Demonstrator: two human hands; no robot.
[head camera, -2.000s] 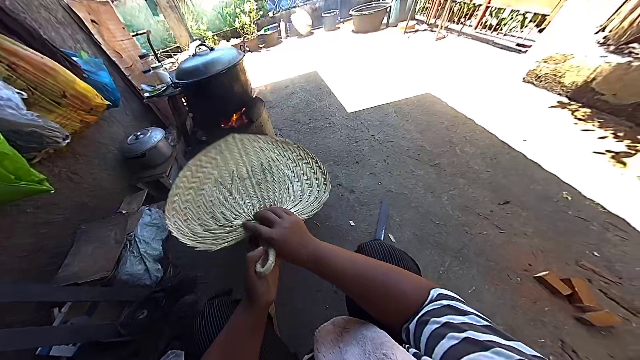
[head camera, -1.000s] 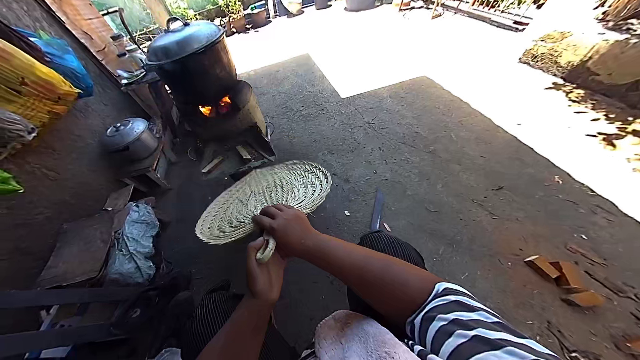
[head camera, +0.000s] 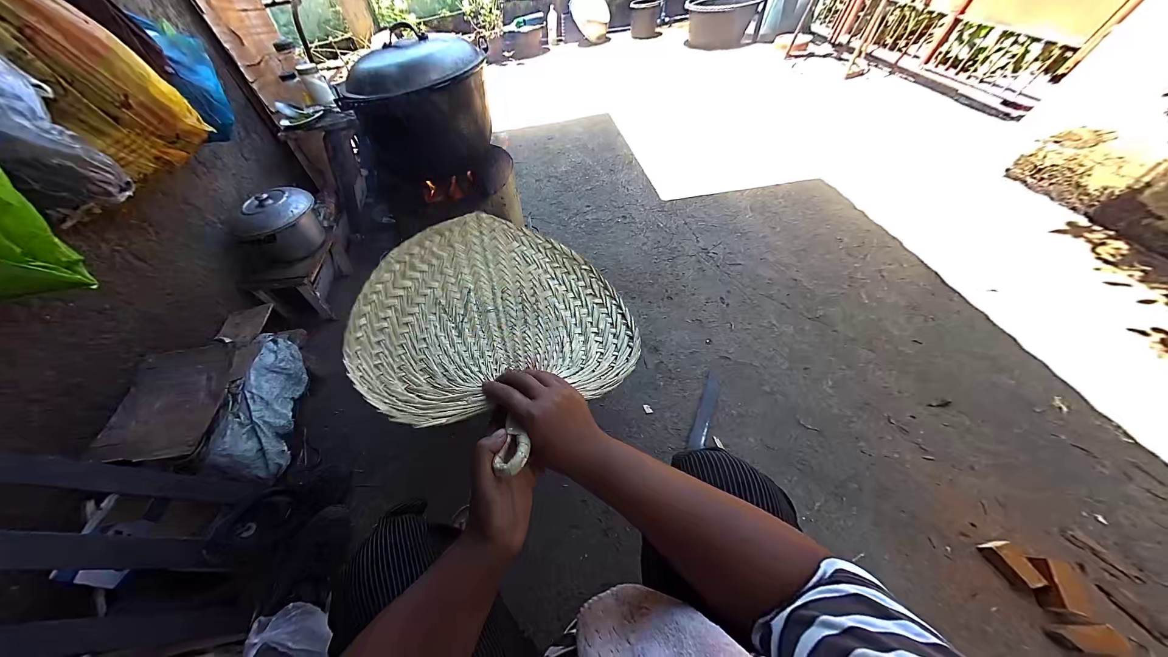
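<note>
A woven palm-leaf hand fan (head camera: 493, 310) spreads out in front of me, its broad face tilted up. My right hand (head camera: 543, 411) grips it where the blade narrows to the handle. Just below, my left hand (head camera: 500, 488) is closed around the handle, whose looped end sticks out by the thumb. Beyond the fan's far edge, a large lidded pot (head camera: 415, 100) with a blackened body sits on a stove (head camera: 500, 182). Orange flames (head camera: 449, 188) show under the pot, and the fan hides the lower part of the stove.
A smaller lidded metal pot (head camera: 278, 224) stands on a low wooden stand at the left wall. Plastic bags (head camera: 100, 91) hang above it. A long flat blade (head camera: 703, 411) lies on the ground by my right knee. Wood pieces (head camera: 1058, 584) lie at the lower right.
The fan has swung up from the flatter, lower position of one second ago and now hides the stove's base. Both hands have kept their hold. The view has shifted slightly.
</note>
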